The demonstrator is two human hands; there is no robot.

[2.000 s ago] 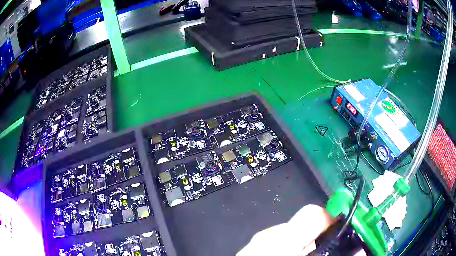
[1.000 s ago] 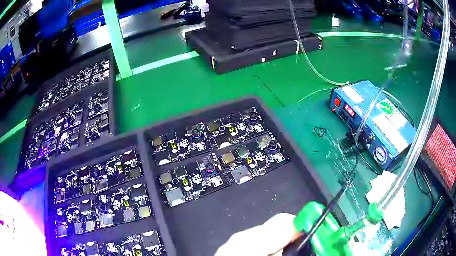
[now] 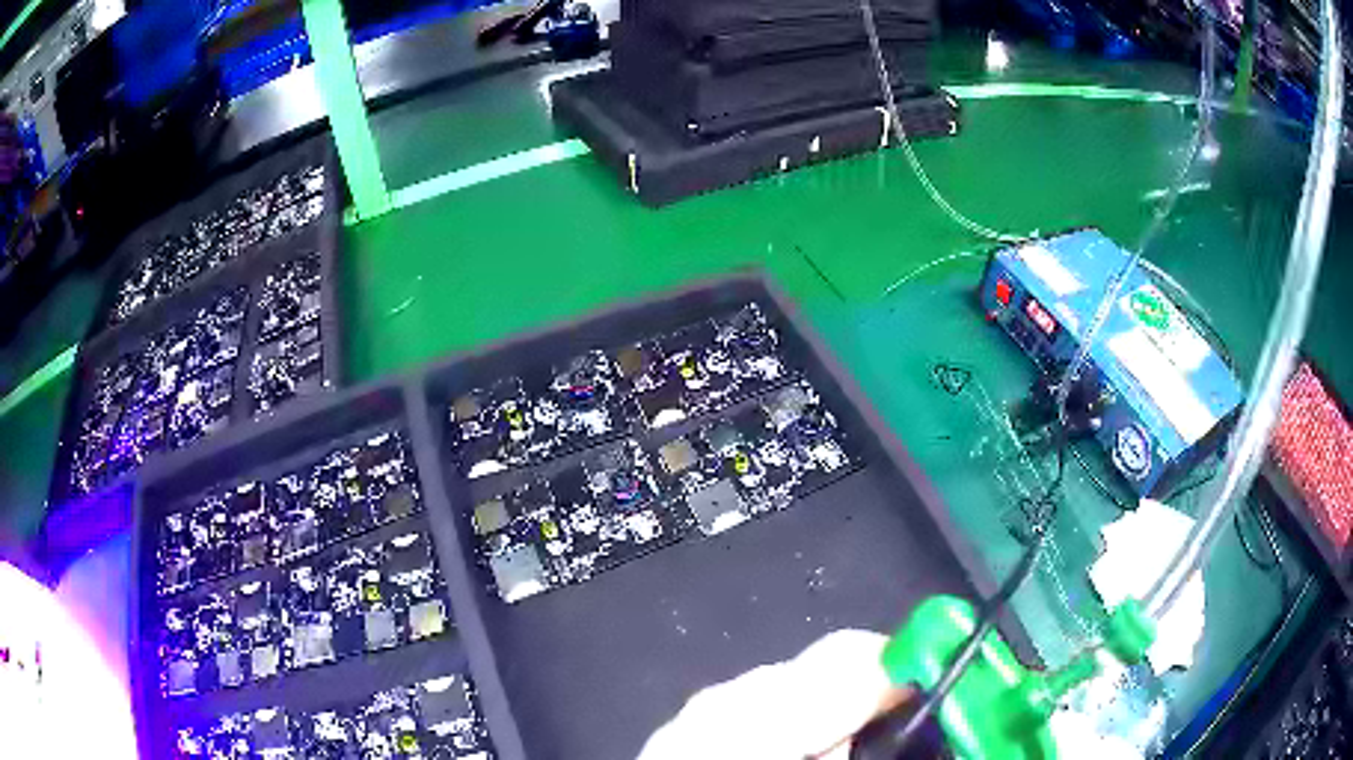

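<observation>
A black foam tray (image 3: 668, 624) with several circuit boards (image 3: 564, 512) lies in front of me. Its right compartment holds two rows of boards above bare foam. A pale, overexposed hand, seemingly my right hand (image 3: 787, 695), shows at the bottom edge, partly cut off. It is closed at the black part of a green air gun (image 3: 965, 676), over the tray's lower right corner. The fingers are hard to make out. A clear hose (image 3: 1279, 349) rises from the gun, and a thin dark cable crosses it. My left hand is not in view.
A blue control box (image 3: 1120, 364) stands at the right, with a crumpled white wipe (image 3: 1150, 572) below it. A second board tray (image 3: 334, 349) is at the left. Stacked black trays (image 3: 772, 89) stand behind. A green post (image 3: 346, 126) rises at the upper left. A glare (image 3: 52, 668) fills the lower left.
The hand and green gun have moved left from two seconds ago and differ only slightly from one second ago. The boards look to be in the same places.
</observation>
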